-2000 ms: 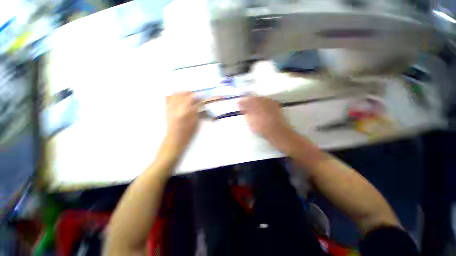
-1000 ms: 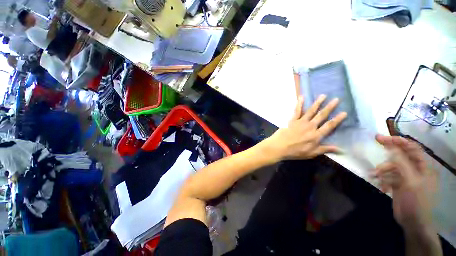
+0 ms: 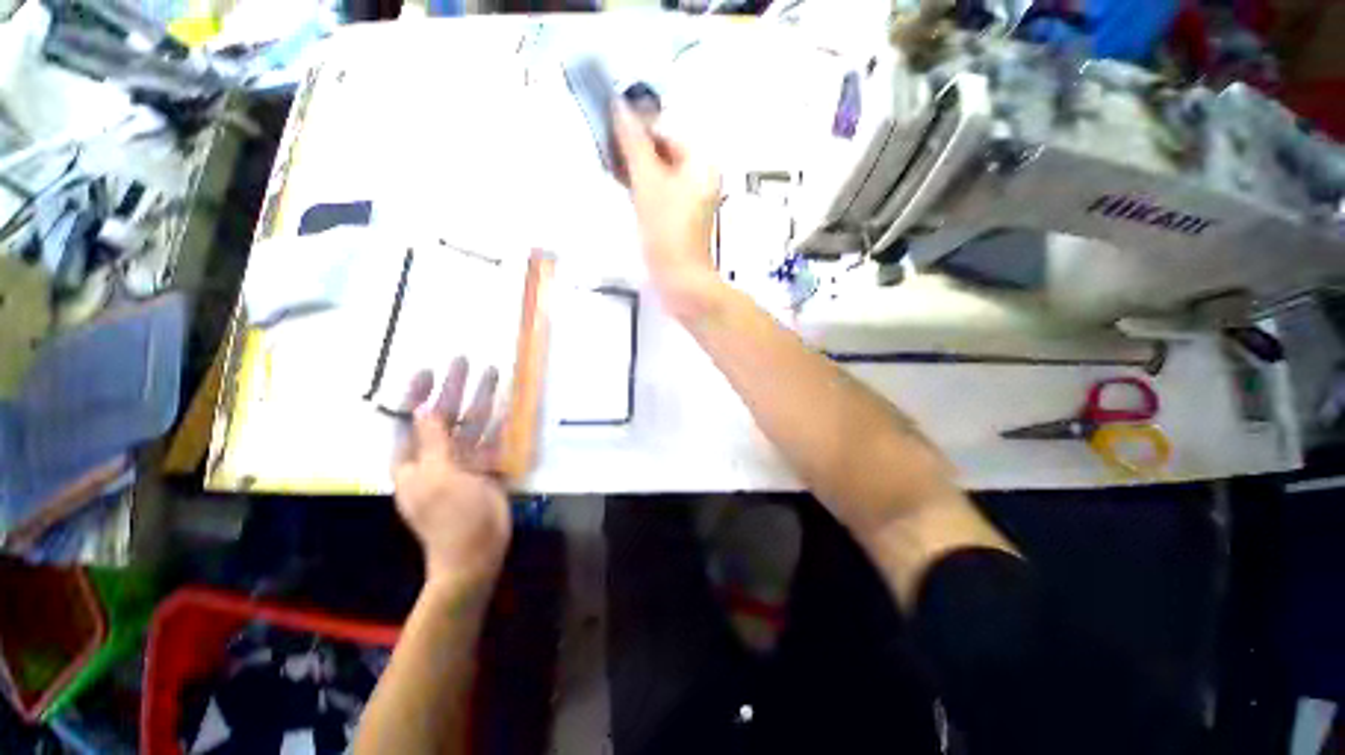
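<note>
The clear sewing template lies open on the table, with an orange-brown hinge strip (image 3: 527, 362) and black guide strips (image 3: 634, 354) on both sides. My left hand (image 3: 454, 472) is at the left sheet's lower part, fingers apart and pale, perhaps seen through the plastic; no fabric shows in it. My right hand (image 3: 671, 199) reaches across to the back of the table, its fingers closed on the lower end of a blurred blue-grey fabric piece (image 3: 595, 111). A dark round thing shows beside its fingertips. No fabric shows between the guide strips.
The sewing machine head (image 3: 1018, 162) stands at the right, with a dark piece (image 3: 1000, 258) under its arm. Scissors (image 3: 1089, 428) lie at the front right. A dark scrap (image 3: 335, 217) and a pale piece (image 3: 303, 280) lie at the left. A red basket (image 3: 177, 627) is below the table.
The view has swung right. The grey piece under my left hand is no longer seen there; the template now lies open. My right hand has moved to the back and taken hold of a piece.
</note>
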